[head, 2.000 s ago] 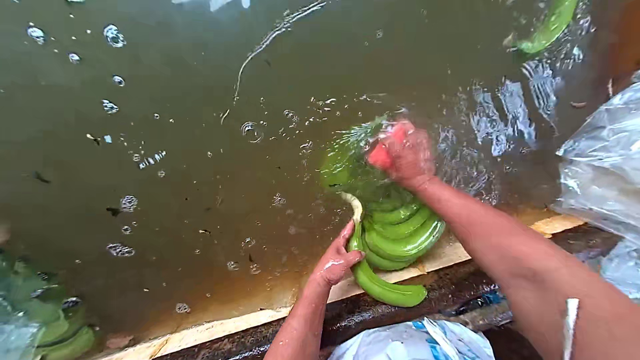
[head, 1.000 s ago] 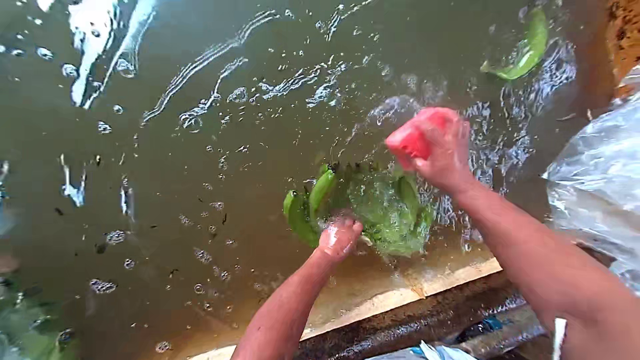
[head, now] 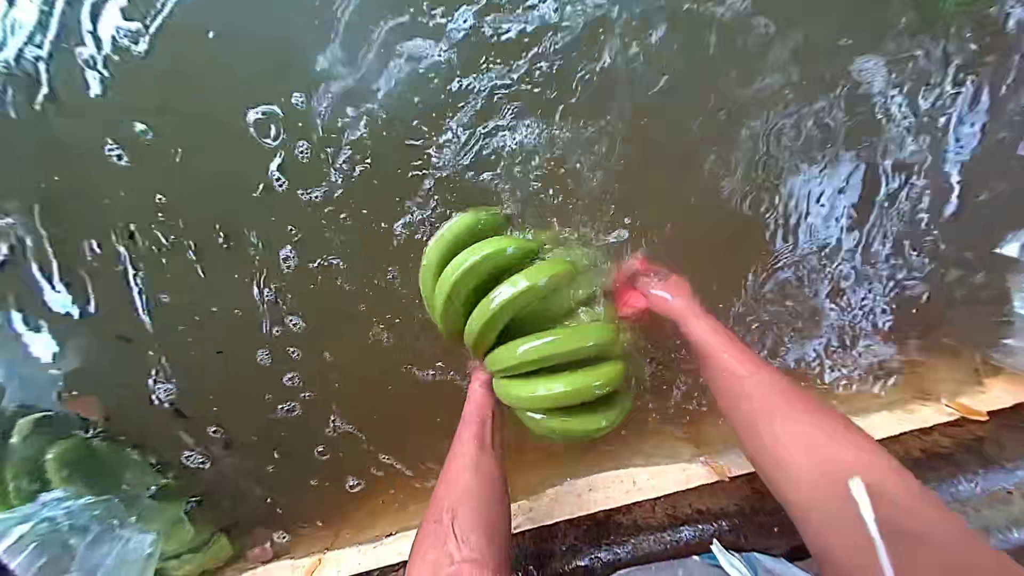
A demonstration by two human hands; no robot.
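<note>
A bunch of green bananas (head: pixel 520 312) lies fanned out at the surface of murky water, near the middle of the view. My left hand (head: pixel 478 373) is at the bunch's lower left, where the fruits meet; its fingers are hidden beneath the bunch. Just right of the bananas, my right hand (head: pixel 660 290) is closed around a red sponge-like block (head: pixel 630 294), partly under splashing water. The block is blurred, and whether it touches the fruit cannot be told.
A pale tank rim (head: pixel 608 490) runs along the near side, with a dark wet ledge below it. More green bananas (head: pixel 88 468) lie at the lower left beside clear plastic (head: pixel 76 536). Ripples and bubbles cover parts of the water.
The bunch has turned over and now shows its fruits fanned above the water. My right hand has moved down beside it with the red block. The view has shifted.
</note>
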